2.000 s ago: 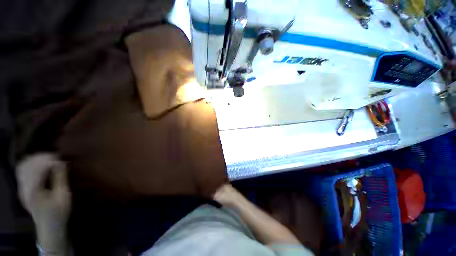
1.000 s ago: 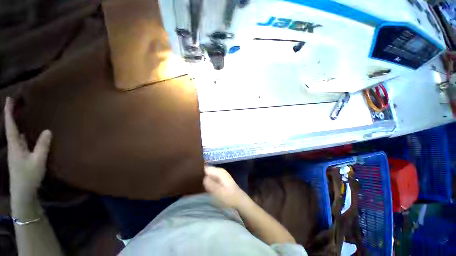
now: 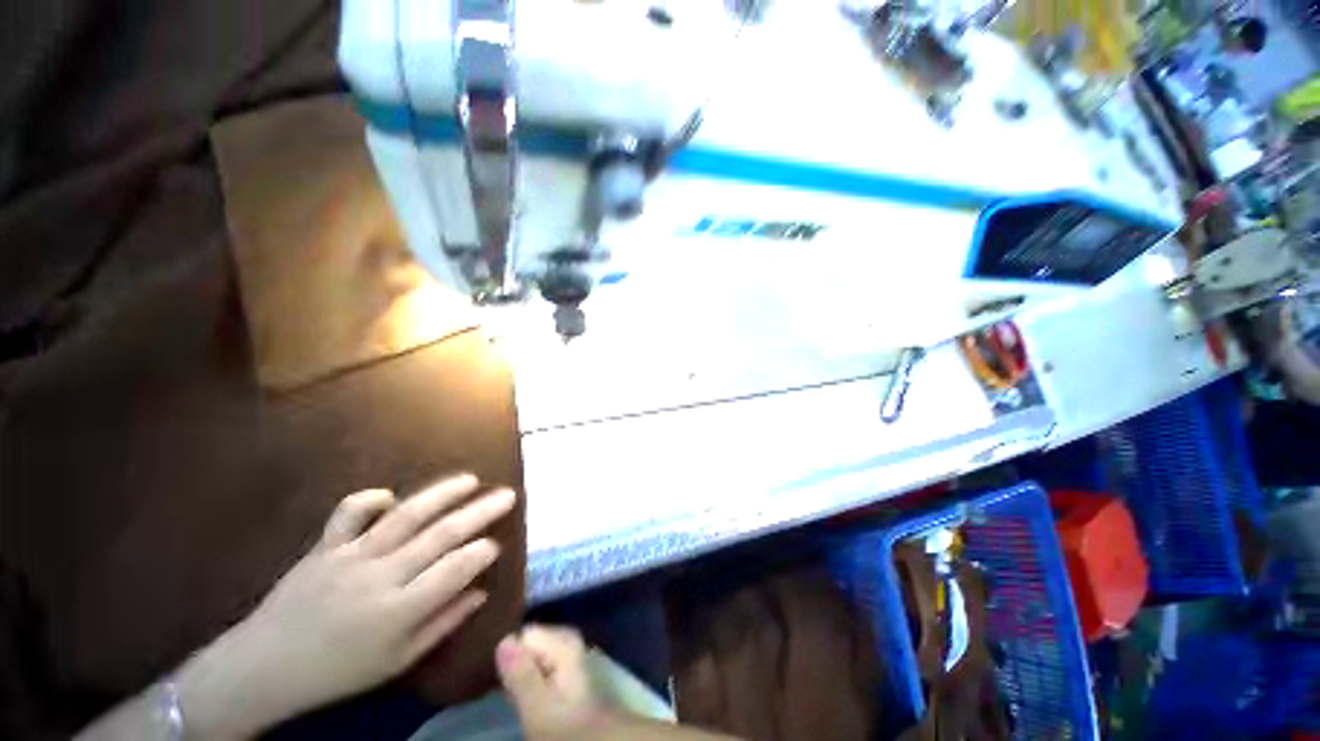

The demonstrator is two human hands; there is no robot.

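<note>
The large brown fabric [image 3: 116, 507] lies over the left of the machine table, its straight right edge running down from the needle area. A smaller cut piece [image 3: 297, 246] lies on it, orange-brown in the lamp light, reaching under the presser foot [image 3: 500, 290] of the white sewing machine [image 3: 767, 174]. My left hand [image 3: 398, 579] lies flat on the fabric below the needle, fingers a little apart. My right hand [image 3: 550, 680] is curled at the fabric's lower right edge, thumb against the edge; its fingertips are partly hidden.
Small silver snips [image 3: 900, 384] and orange-handled scissors [image 3: 999, 355] lie on the table at the right. A ruled strip [image 3: 652, 536] runs along the front edge. Below are a blue plastic crate [image 3: 1050, 579] with brown and white pieces, a red container [image 3: 1100, 557] and more brown cloth [image 3: 775, 651].
My left hand has moved from the fabric's far left to the right, near the front edge below the needle. My right hand stays by the lower right edge. The camera view has shifted.
</note>
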